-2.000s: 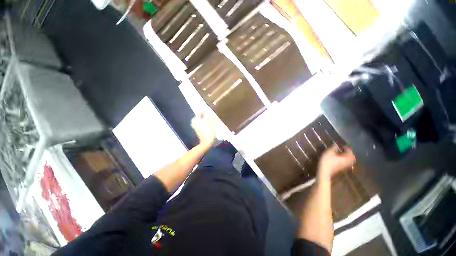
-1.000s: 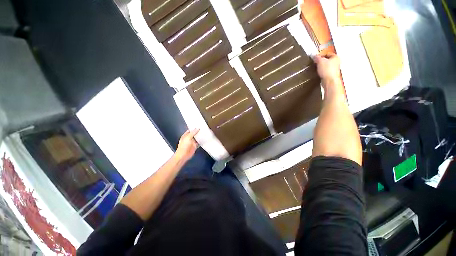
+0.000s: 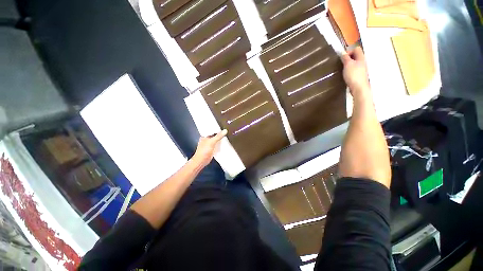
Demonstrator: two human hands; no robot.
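A white backing sheet (image 3: 207,117) carries two dark brown card pocket panels side by side, the left panel (image 3: 251,114) and the right panel (image 3: 307,79), each with pale slot lines. My left hand (image 3: 209,148) grips the sheet's left edge, with a finger over the white border. My right hand (image 3: 356,69) grips its upper right edge. More panels on white sheets (image 3: 209,32) lie beyond, in a stack at the top.
Another panel stack (image 3: 296,204) lies near my right forearm. A plain white board (image 3: 132,135) is at left, beside a bin with red scraps (image 3: 32,217). Orange leather (image 3: 344,21) and tan pieces (image 3: 413,61) lie at upper right. A black bundle with a green label (image 3: 430,183) is at right.
From two seconds ago, my right hand has moved from the lower panel stack up to the sheet's right edge. Over the last second, my left hand has shifted slightly further onto the sheet.
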